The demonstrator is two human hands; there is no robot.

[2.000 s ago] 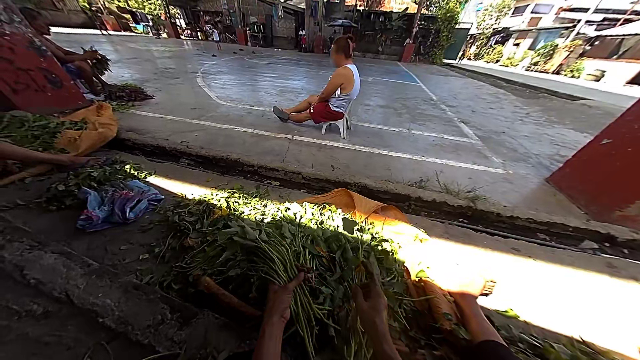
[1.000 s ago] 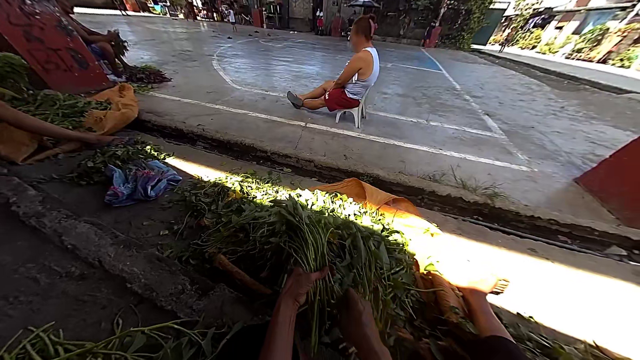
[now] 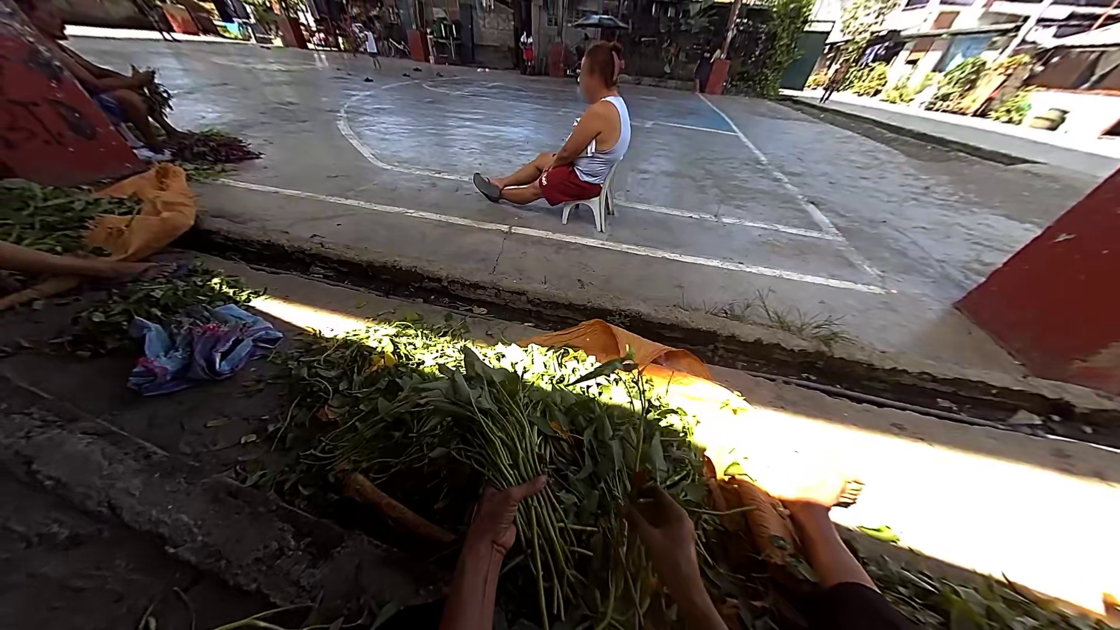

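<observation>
A bundle of long green leafy stems [image 3: 525,455] is gripped in my left hand [image 3: 500,518], its thumb lying across the stems and their cut ends hanging down toward me. To its right, my right hand [image 3: 662,525] has its fingers bent around a few stems at the heap's near side; its fingertips are partly in shadow. Under and beyond both hands spreads a large heap of leafy greens [image 3: 385,411], partly sunlit, lying on an orange woven sack [image 3: 612,343].
A blue and purple plastic bag [image 3: 201,346] and more greens lie left, near another person's arm [image 3: 79,261]. A person [image 3: 595,131] sits on a white plastic chair [image 3: 588,208] on the court. A drainage gutter [image 3: 560,306] runs beyond the heap. A bare foot [image 3: 818,499] rests at right.
The bundle in my left hand stands out more from the heap than two seconds ago. My right hand has shifted among the stems beside it. The view has turned slightly left.
</observation>
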